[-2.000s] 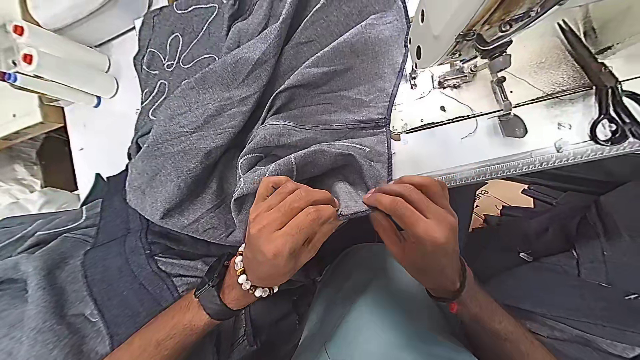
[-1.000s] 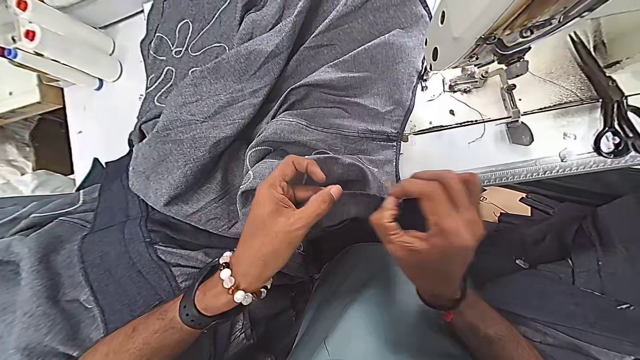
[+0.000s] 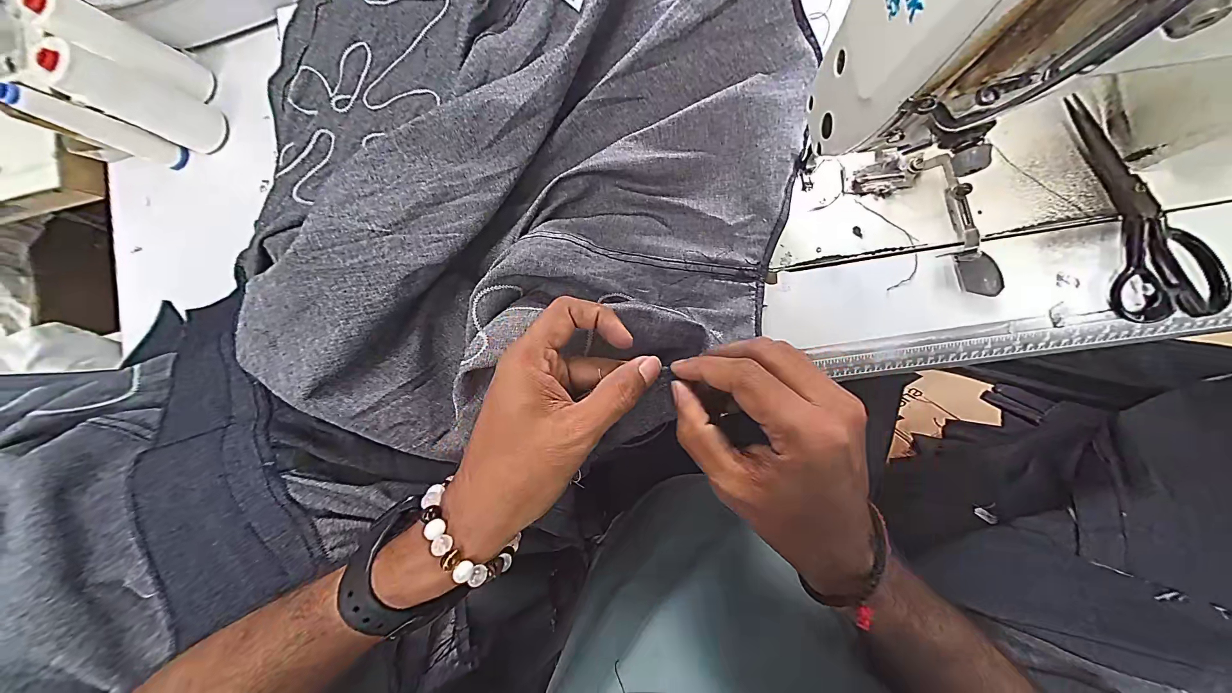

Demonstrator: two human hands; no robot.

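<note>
Grey denim-like fabric (image 3: 414,250) with white looped stitching and a dark overlocked edge lies across the white table and hangs over its front. My left hand (image 3: 568,385) is above the fabric's lower part, thumb and a finger pinched together at a tiny dark bit, perhaps thread. Fingertips of my right hand (image 3: 770,443) nearly meet that thumb, index finger and thumb close together. What lies between the fingertips is too small to tell. A sewing machine (image 3: 924,77) with its presser foot (image 3: 977,274) stands to the right of the fabric.
Black-handled scissors (image 3: 1141,221) lie on the machine bed at the right. A ruler strip (image 3: 962,346) runs along the table's front edge. White rolls (image 3: 130,91) lie at the upper left. Dark garments (image 3: 1068,500) fill the lower right, and more denim (image 3: 77,481) the lower left.
Both hands held the fabric's lower edge two seconds ago; they have let go of it. They moved apart, and now their fingertips are close together again above the fabric.
</note>
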